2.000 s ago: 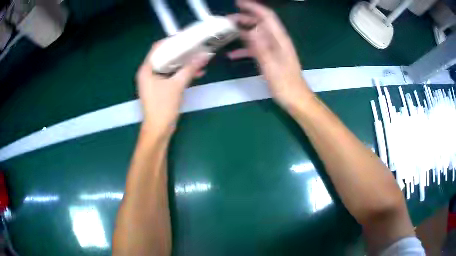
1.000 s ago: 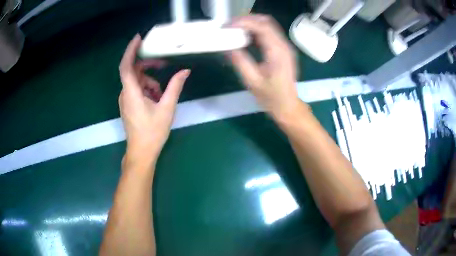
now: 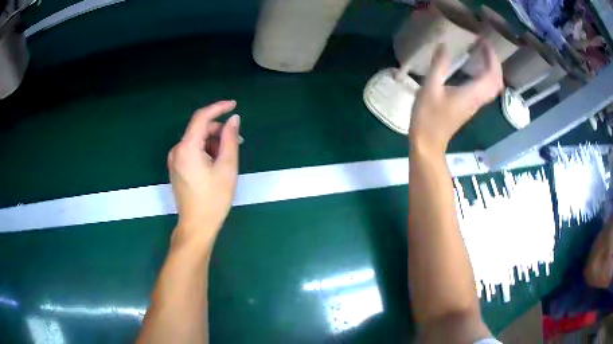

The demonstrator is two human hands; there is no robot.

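Note:
My left hand [image 3: 205, 168] is over the far dark green surface near the white rail, fingers curled apart and holding nothing visible. My right hand [image 3: 454, 101] is raised at the upper right, thumb and fingers apart, over a base-and-tube assembly [image 3: 390, 101]. Its off-white plate shows left of the hand; its tubes are mostly hidden behind the fingers. Whether the fingers touch a tube is blurred and unclear. A beige bucket [image 3: 296, 37] stands beyond, at top centre, cut off by the frame edge.
A white rail [image 3: 322, 181] crosses the view to a grey post [image 3: 551, 127]. Laid-out white tubes [image 3: 511, 235] lie at right, with a second pile [image 3: 581, 185] beyond. More buckets and another assembly [image 3: 516, 109] are at upper right. Another person's arm [image 3: 600, 259] shows at the right edge.
The base-and-tube assembly held earlier is no longer in my left hand or between my hands. My right hand has moved right to the assembly there. The beige bucket at top centre now shows more fully.

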